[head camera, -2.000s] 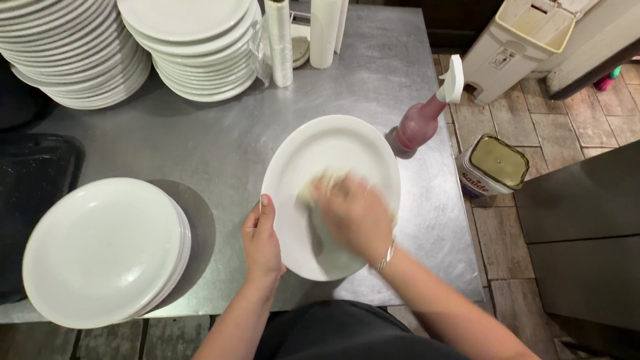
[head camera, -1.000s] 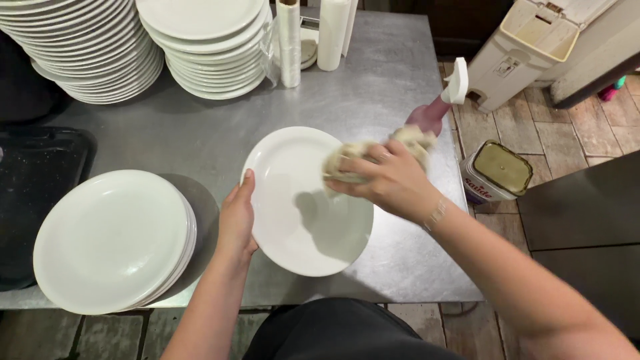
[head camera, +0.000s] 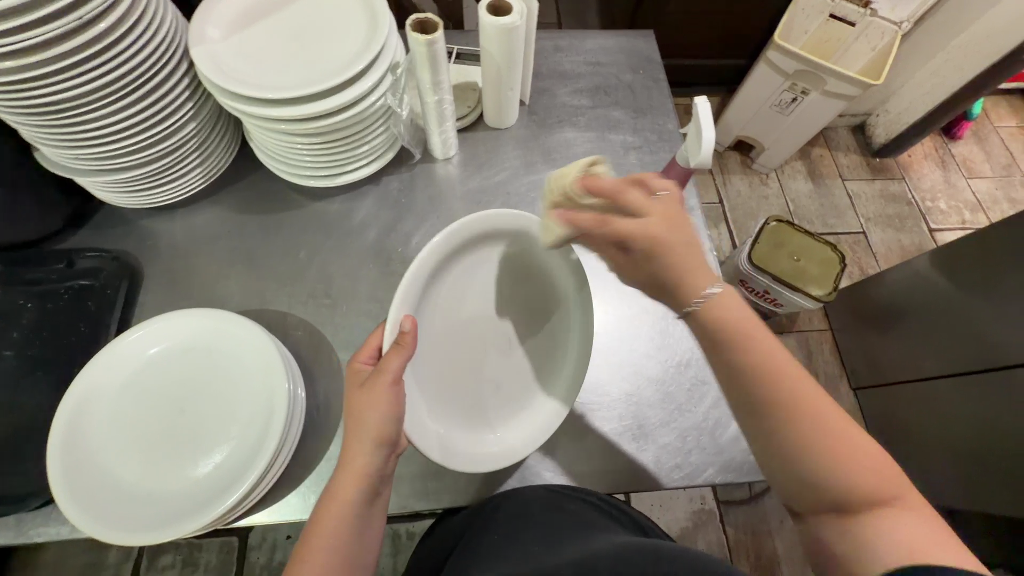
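My left hand grips the left rim of a white oval plate, its thumb on top of the rim. The plate is held above the metal table and tilted. My right hand is closed on a crumpled cream cloth at the plate's upper right rim. The cloth's shadow falls across the inside of the plate. Partly hidden behind my right hand, a spray bottle with a white trigger head and reddish liquid stands on the table. A short stack of white plates lies to the left.
Two tall stacks of white plates stand at the back left of the metal table. Beside them are a plastic wrap roll and a white roll. A black tray lies left. A lidded bucket and a bin stand on the floor.
My right hand with the cloth has moved from over the middle of the plate to its upper right rim. My left hand still holds the plate's left side.
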